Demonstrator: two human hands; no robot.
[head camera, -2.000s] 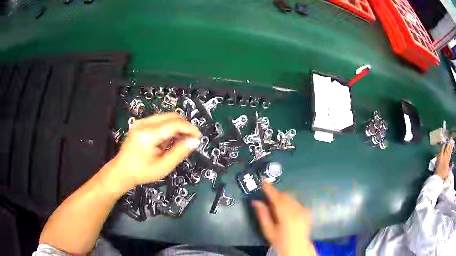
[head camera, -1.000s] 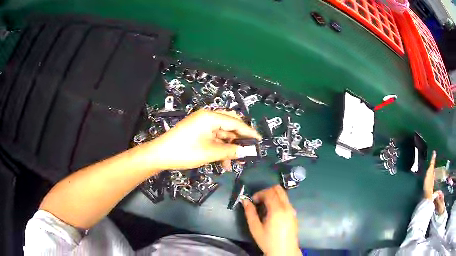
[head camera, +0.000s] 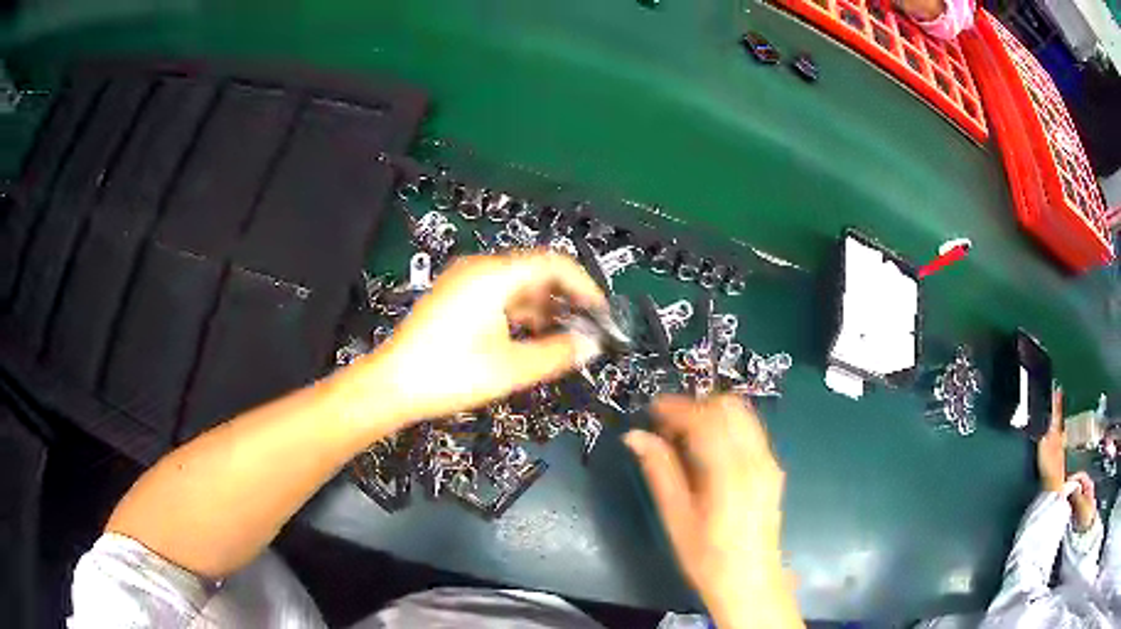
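A large pile of silver-looped, dark-jawed spring clips (head camera: 449, 449) lies on the green bench in front of me. My left hand (head camera: 473, 332) is over the pile, its fingertips closed on a small dark part (head camera: 600, 329) with a glinting silver piece, blurred by motion; a clip may be with it. My right hand (head camera: 725, 492) is just right of the pile, thumb and fingers curled and blurred; whether it holds anything cannot be told. Small round parts (head camera: 498, 203) line the pile's far edge.
A black foam pad (head camera: 160, 283) lies left. At right are a black tray with white slips (head camera: 875, 307), a red marker (head camera: 944, 257), grouped round parts (head camera: 955, 391), a smaller black tray (head camera: 1030, 375) and another person's hands (head camera: 1052, 449). Red compartment trays (head camera: 1045, 148) stand beyond.
The lone clip near the bench's front edge no longer shows there. The small part with a round pale piece no longer shows by my right hand, which has moved up and right. My left hand still holds a dark part.
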